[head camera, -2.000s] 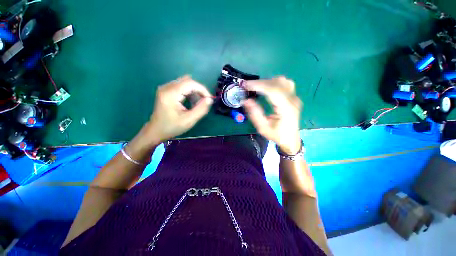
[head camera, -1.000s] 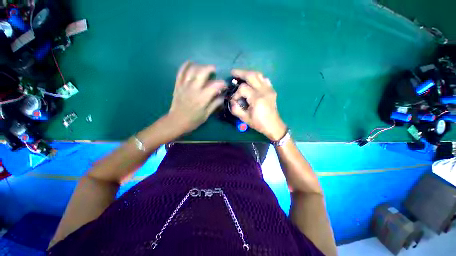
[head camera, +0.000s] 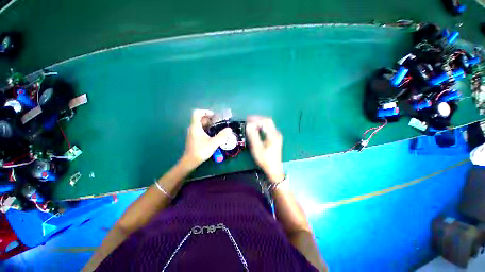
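A black plastic housing (head camera: 236, 127) lies on the green bench in front of me, with a silver-white disc (head camera: 228, 141) in it and the blue end of a battery cell (head camera: 218, 155) at its lower left. Thin red wires show at its lower right. A small pale tab (head camera: 225, 114) shows at its top edge. My left hand (head camera: 200, 140) holds the housing from the left, thumb by the disc. My right hand (head camera: 265, 142) is at the housing's right edge, blurred, with fingers bent; whether it grips anything is unclear.
Part-assembled units with blue cells are piled at the left (head camera: 45, 125) and right (head camera: 420, 79). A small wired board (head camera: 363, 143) lies near the right front edge. Dark units lie on the green conveyor (head camera: 212, 16) beyond the bench. Cardboard boxes (head camera: 456, 234) stand at lower right.
The view has shifted, showing more conveyor. My left hand has closed around the housing's left side. My right hand has moved off the disc to the right edge. The disc and pale tab now show.
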